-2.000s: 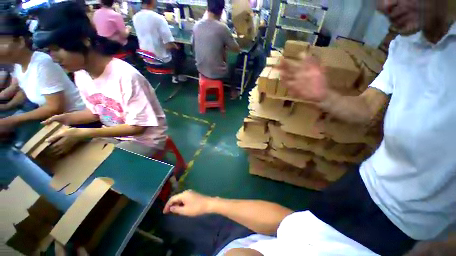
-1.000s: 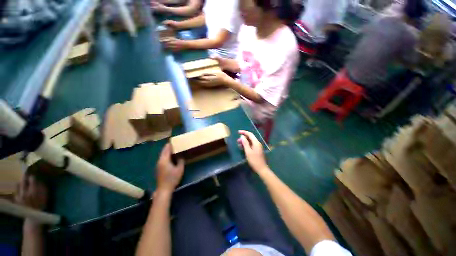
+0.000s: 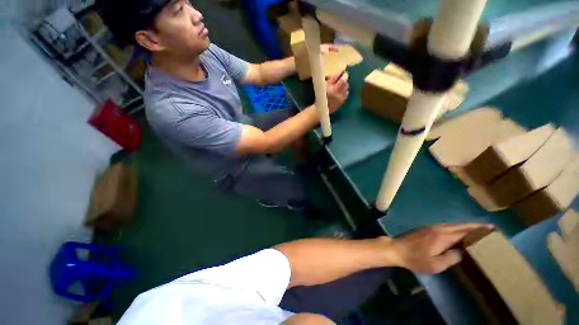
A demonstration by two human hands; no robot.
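Note:
A brown folded carton lies at the bench's near edge at lower right, its far end cut off by the picture's edge. My left hand reaches in from the left and grips its near end, with the fingers along the top corner and the thumb lower at the side. The carton's side facing me is dark and shaded. My right hand is out of view.
Grouped part-folded boxes lie further up the bench. Cream rack pipes with black joints rise at the bench edge. A neighbour in grey handles a box beyond them. A blue stool stands on the floor at left.
The view has swung from the right side, past the bench front, to the left. My left hand is still at the carton's end. My right hand, open beside the carton earlier, has left the picture.

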